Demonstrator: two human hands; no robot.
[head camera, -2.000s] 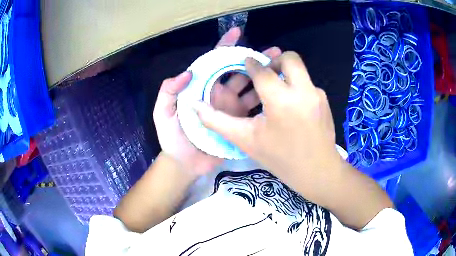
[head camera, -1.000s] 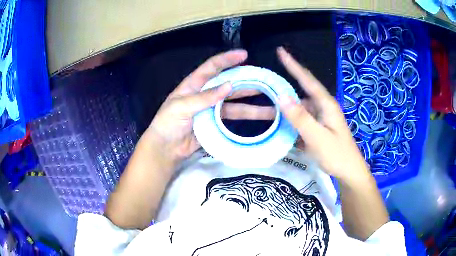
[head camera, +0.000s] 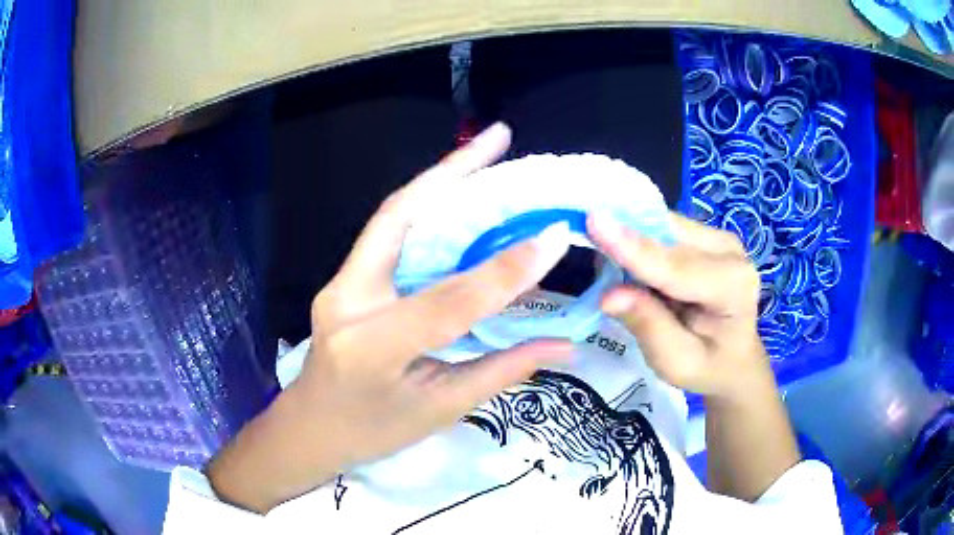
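An assembled ring (head camera: 544, 186), a wide pale disc with a collar and a blue band around its centre hole, is held tilted above my lap. My left hand (head camera: 408, 303) holds it from the left, with fingers across the hole and along the collar's near side. My right hand (head camera: 690, 293) grips the right side, with thumb and fingers at the collar. The fingers hide part of the collar and the lower rim of the disc.
A blue bin of loose collar rings (head camera: 769, 183) stands on the right. Stacked purplish pocketed trays (head camera: 157, 324) are on the left. The tan bench edge (head camera: 314, 52) curves across the top, with pale discs (head camera: 908, 21) at top right and a blue tray (head camera: 47, 136) at far left.
The ring has tipped so its collar and blue band show more from the side. My left fingers have moved across the hole, and my right fingers have closed in on the collar.
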